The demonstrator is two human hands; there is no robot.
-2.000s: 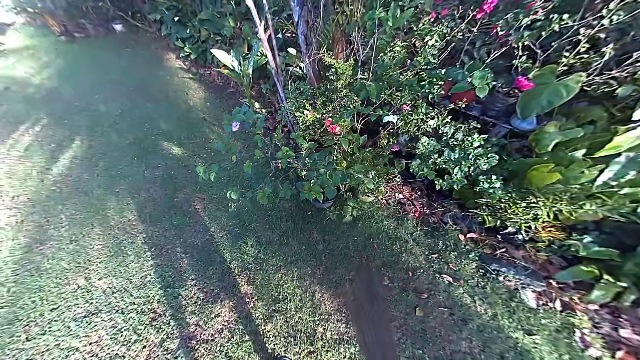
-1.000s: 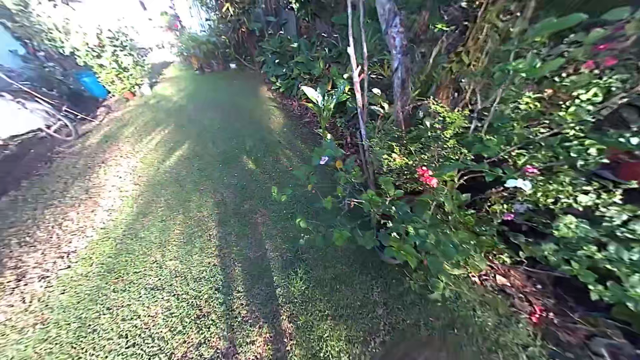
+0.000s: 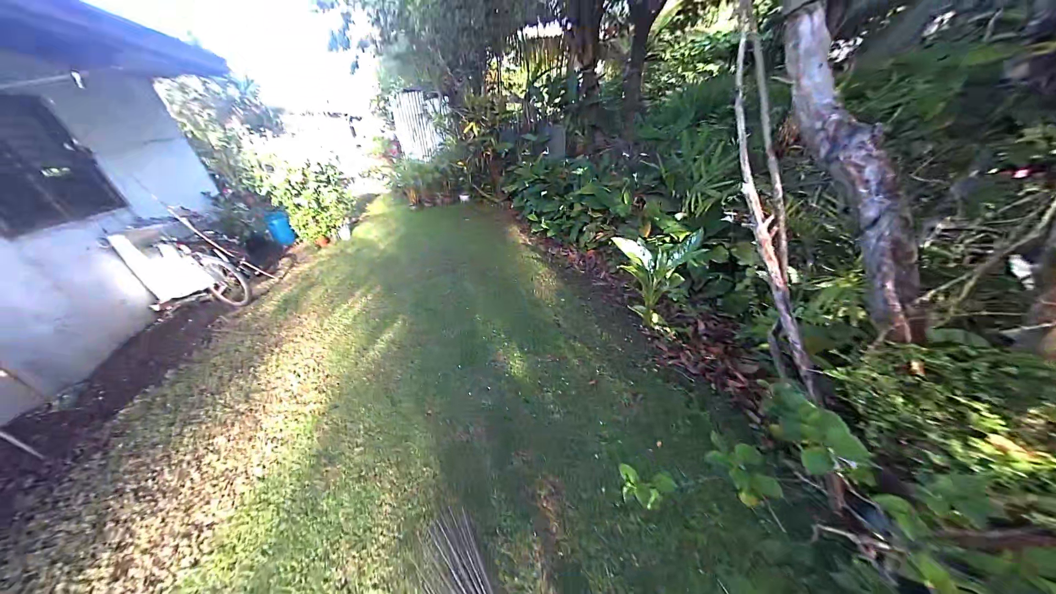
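Observation:
Neither my left hand nor my right hand is in view. At the bottom edge of the head view, a bundle of thin, stiff bristles [image 3: 459,554], like the end of a stick broom, reaches over the grass. Whatever holds it lies outside the frame. Around it spreads a mown lawn [image 3: 462,388], partly in shade, with a sunlit strip on its left side.
A white house wall [image 3: 62,305] stands at left, with a bicycle [image 3: 228,280] and a blue container [image 3: 280,228] beside it. Along the right run a leafy garden bed [image 3: 577,194], dry fallen leaves [image 3: 718,359] and a gnarled tree trunk [image 3: 866,173]. Corrugated sheeting [image 3: 418,124] stands far back.
The view has swung up and to the left, from the flowering shrubs toward the lawn and house. The bristle bundle now shows at the bottom edge.

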